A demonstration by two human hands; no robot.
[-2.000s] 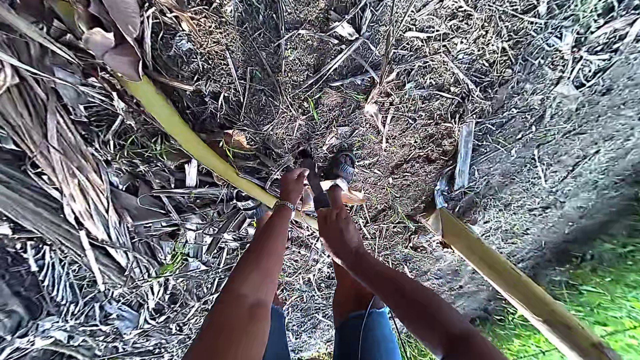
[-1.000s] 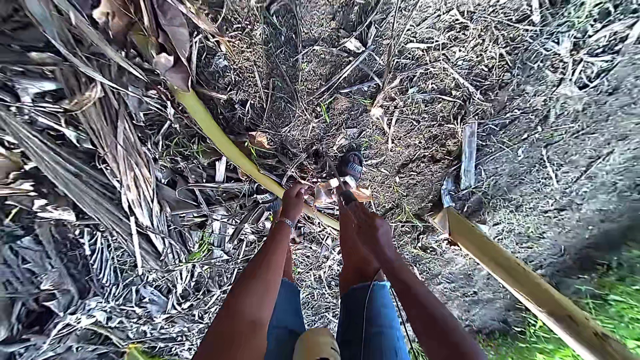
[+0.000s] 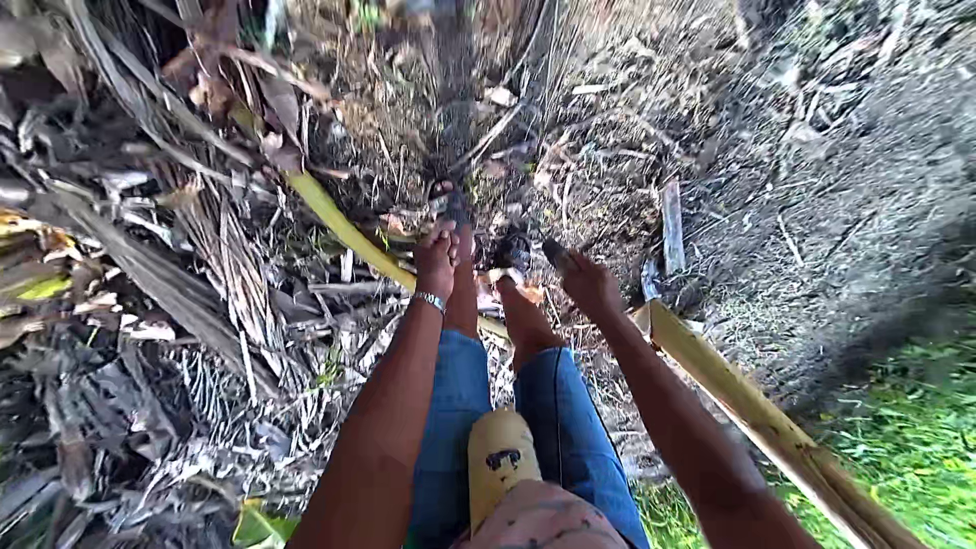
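Note:
My left hand (image 3: 437, 255), with a metal-banded watch or bracelet at the wrist, has its fingers curled above my left leg; whether it holds anything cannot be told. My right hand (image 3: 593, 288) is closed around a dark tool (image 3: 559, 255), perhaps a knife, whose far end is blurred. The long yellow-green stalk (image 3: 343, 229) curves down from the upper left, passes behind my left hand and shows again between my legs. Pale cut pieces (image 3: 499, 274) lie by my dark sandal (image 3: 513, 250).
A thick yellowish stem (image 3: 751, 404) lies at the right, beside green grass (image 3: 907, 427). Dry leaves and fibres (image 3: 221, 282) cover the ground at the left. A grey strip (image 3: 672, 229) lies on the soil. A tan rounded object (image 3: 502, 450) is at my lap.
My hands, close together two seconds before, are now well apart. The right one has moved away to the right with the dark tool. The left hand has come off the stalk's lower end.

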